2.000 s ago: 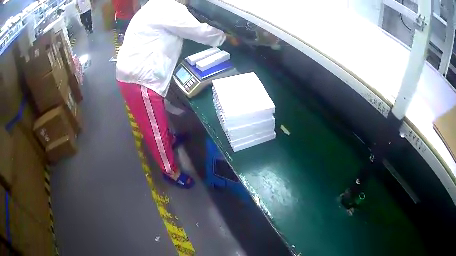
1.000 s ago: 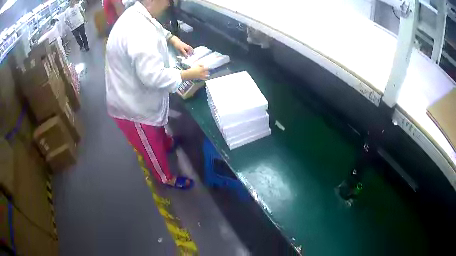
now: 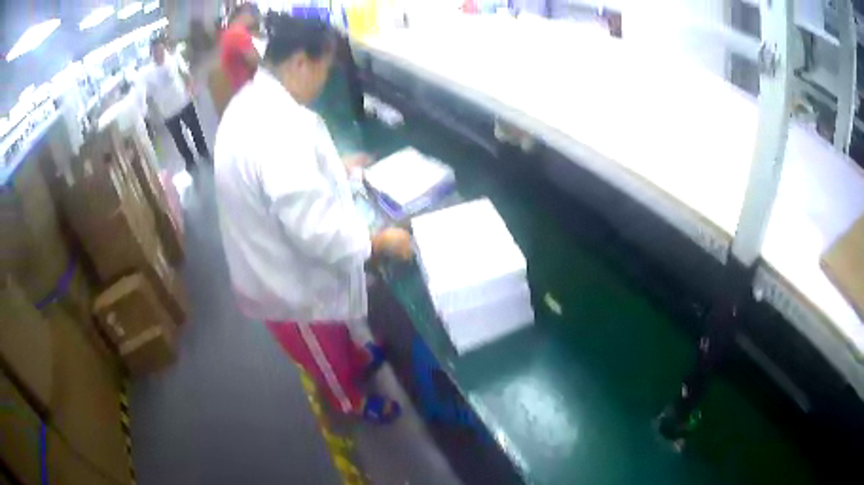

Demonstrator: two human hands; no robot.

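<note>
A stack of white unit boxes (image 3: 471, 256), several layers high, stands on the green bench (image 3: 606, 379) near its aisle edge. Beyond it, a layer of white unit boxes (image 3: 409, 176) lies on the blue platform of the bench scale (image 3: 431, 201). A co-worker in a white jacket stands at the scale, one hand at its far side and the other between the scale and the stack. Neither my left hand nor my right hand is in the picture. The picture is somewhat blurred.
Brown cartons (image 3: 137, 322) are stacked along the left of the grey aisle, beside yellow-black floor tape (image 3: 339, 455). A raised white worktop (image 3: 606, 114) with a pale post (image 3: 765, 133) runs along the right. Two more people are farther down the aisle.
The co-worker has straightened and brought both hands back towards the scale. White boxes now cover most of its platform. The view has tilted up, so the stack sits lower in the picture.
</note>
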